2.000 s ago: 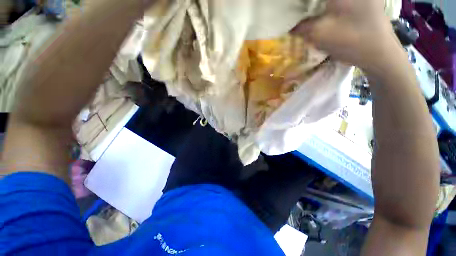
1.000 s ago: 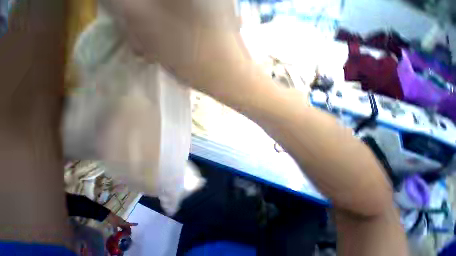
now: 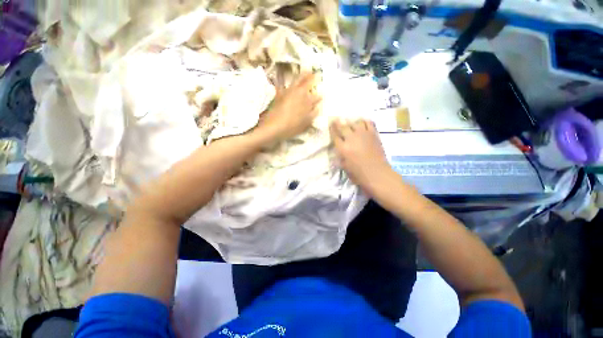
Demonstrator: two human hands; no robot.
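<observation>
A cream garment (image 3: pixel 284 218) lies bunched on the machine table and hangs over its front edge towards my lap. A small dark round spot shows on it. My left hand (image 3: pixel 291 109) lies on the cloth left of the bright needle area, fingers pointing up and right. My right hand (image 3: pixel 357 148) presses on the right edge of the cloth, fingers forward. Whether the fingers pinch the cloth is unclear. The white and blue sewing machine (image 3: pixel 443 33) stands at the upper right. Its needle area is washed out by glare.
A large heap of cream cloth (image 3: pixel 79 86) covers the left and upper left. A black flat box (image 3: pixel 492 99) with an orange spot, a purple ring (image 3: pixel 576 137) and a printed ruler (image 3: pixel 463 166) are on the right. More cloth (image 3: pixel 46 257) hangs at the lower left.
The garment, held raised in both hands before, now lies on the table. Both hands have come down onto it. The view has turned and now faces the machine.
</observation>
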